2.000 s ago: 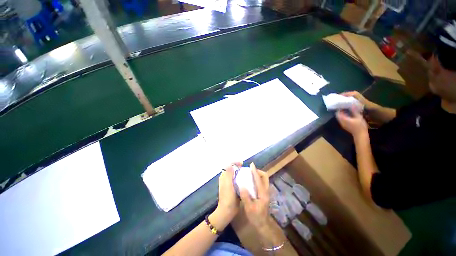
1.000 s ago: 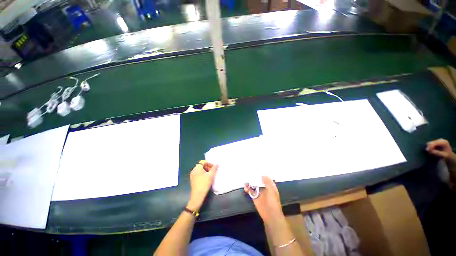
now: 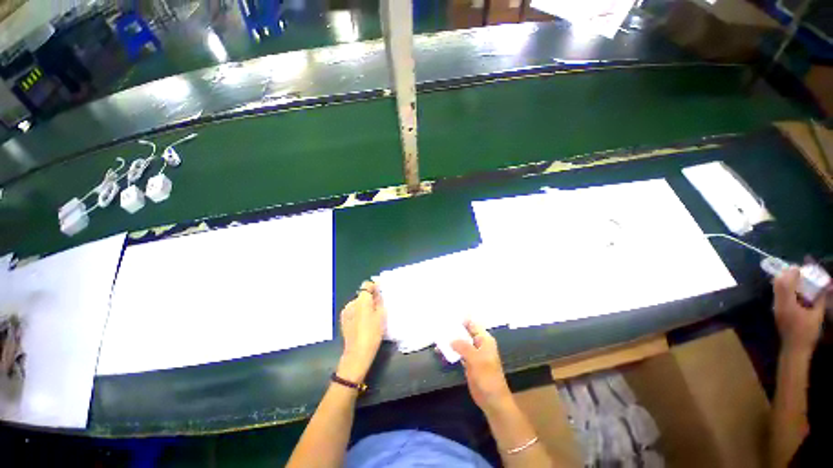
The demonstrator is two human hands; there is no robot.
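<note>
A stack of white poly bags (image 3: pixel 425 292) lies on the green bench in front of me. My left hand (image 3: pixel 363 320) is at the stack's left edge, fingers pinched on its corner. My right hand (image 3: pixel 478 352) is at the stack's front edge and holds a small white block (image 3: pixel 452 347), likely a power adapter; its cord cannot be made out. Bagged units (image 3: pixel 607 416) lie in the open brown carton (image 3: pixel 717 375) below the bench edge, to the right.
White sheets (image 3: pixel 219 292) lie left and right (image 3: pixel 603 256) on the bench. Several corded adapters (image 3: pixel 132 197) sit on the green belt beyond a metal post (image 3: pixel 402 101). At right, another worker's hand (image 3: pixel 798 306) holds a corded adapter near a narrow white stack (image 3: pixel 726 196).
My left hand has shifted slightly up and left at the stack. The white block now shows in my right hand. The belt adapters have moved right. The other worker's hand now holds a corded adapter.
</note>
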